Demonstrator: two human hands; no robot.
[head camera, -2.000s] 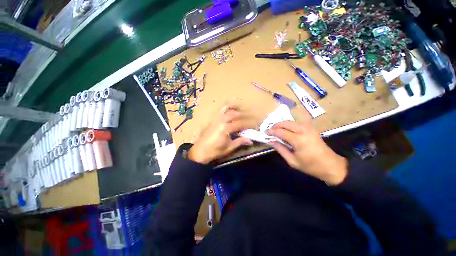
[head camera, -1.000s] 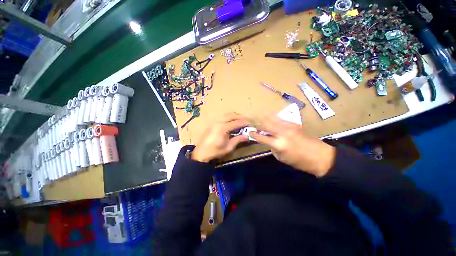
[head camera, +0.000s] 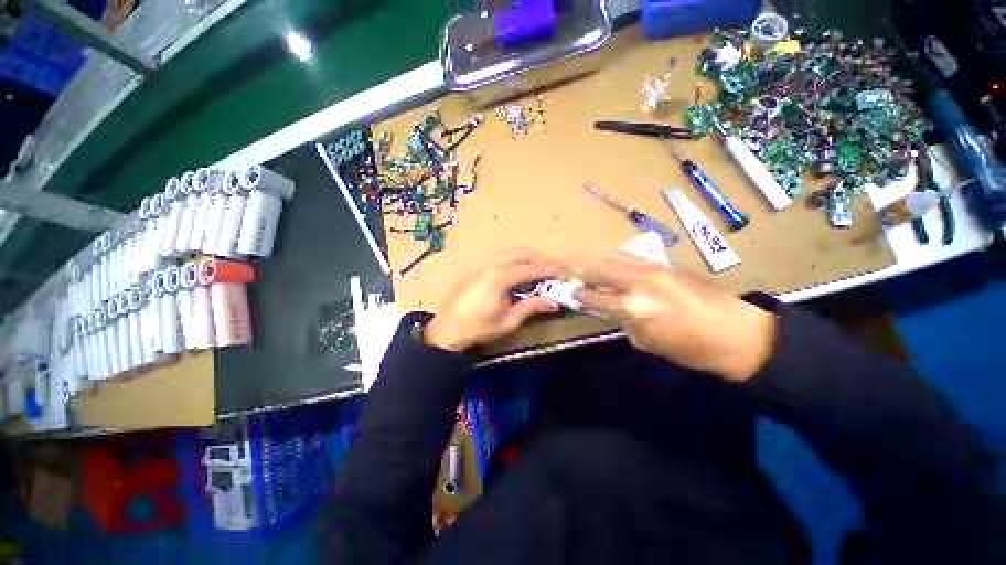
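My left hand (head camera: 492, 306) and my right hand (head camera: 675, 313) are close together over the front edge of the tan board (head camera: 530, 199). Both hold a small white device part (head camera: 560, 291) between the fingertips. Its far side is hidden by the fingers, and its exact shape is blurred. A white cloth or tissue (head camera: 649, 249) lies just beyond my right hand, partly covered by it. A precision screwdriver (head camera: 651, 225) with a purple-blue handle lies beside the cloth, its thin shaft pointing to the far left.
Flat white tube (head camera: 702, 232), blue screwdriver (head camera: 715, 193), white cylinder (head camera: 756, 171) and black tweezers (head camera: 642, 130) lie right. Circuit boards (head camera: 816, 110) heap far right; wired boards (head camera: 425, 188) lie left. A lidded container (head camera: 524, 55) stands at the back. White ringed bodies (head camera: 166, 243) stand left.
The cloth was between my hands two seconds ago and now lies on the board beyond my right hand. The white part is now between my fingertips. The view has shifted slightly.
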